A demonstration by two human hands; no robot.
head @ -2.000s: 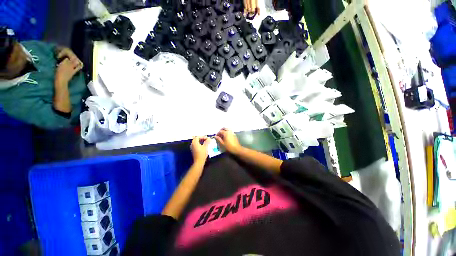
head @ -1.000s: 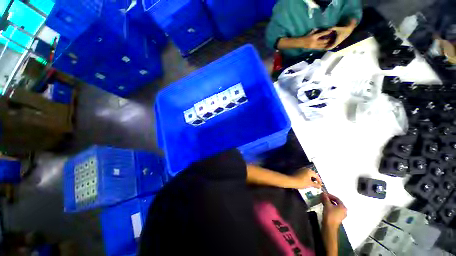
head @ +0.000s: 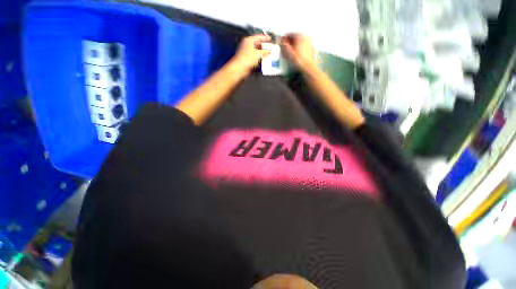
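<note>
A small white carton (head: 272, 60) with a blue print is held close to my body at the bench edge, near the top of the view. My left hand (head: 253, 49) is on its left side, with fingers bent at its far end. My right hand (head: 298, 48) is on its right side and is blurred. Both hands are bare. The fingers and blur hide the carton's far end, so I cannot tell the state of its flaps.
A blue tote (head: 62, 84) stands at the left with a row of several finished cartons (head: 99, 97) inside. Open cartons (head: 418, 56) with white flaps are piled at the upper right. The white bench sheet (head: 322, 20) lies beyond my hands.
The view has swung back from the totes on the floor to the bench edge and my torso. Both hands are still at the small carton. The coworker and black devices are out of view.
</note>
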